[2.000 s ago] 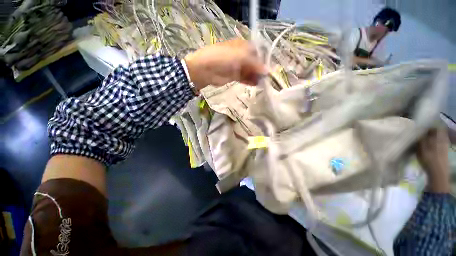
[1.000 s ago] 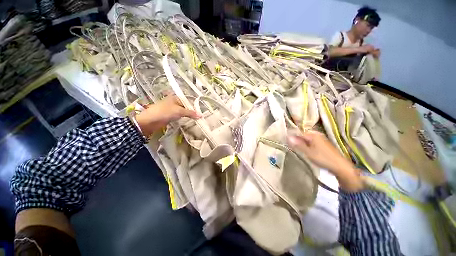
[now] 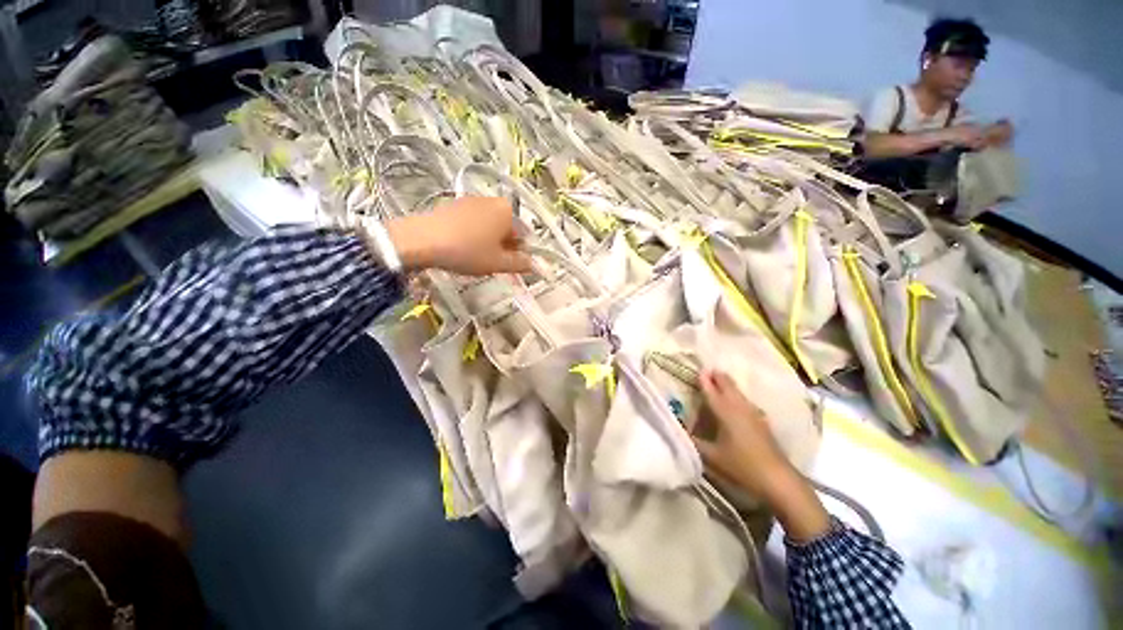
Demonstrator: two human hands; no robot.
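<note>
A beige handbag (image 3: 659, 449) with a yellow zipper end (image 3: 592, 373) and a small blue piece on its front (image 3: 676, 407) lies at the near edge of the bag rows. My left hand (image 3: 474, 236) is closed at the bag handles above its upper left side; which strap it holds is hard to tell. My right hand (image 3: 739, 441) lies against the front of the bag beside the blue piece, fingers partly spread, with nothing seen held in it.
Rows of beige handbags (image 3: 542, 135) with raised handles and yellow edging cover the white table (image 3: 905, 517). Flat beige panels (image 3: 788, 123) lie stacked behind. A person (image 3: 936, 123) holds a beige piece at the back right. Another beige pile (image 3: 92, 154) is at the far left.
The bag has moved from close to the camera, where both hands held it, down among the others at the table edge. My right hand has moved in from the right onto its front.
</note>
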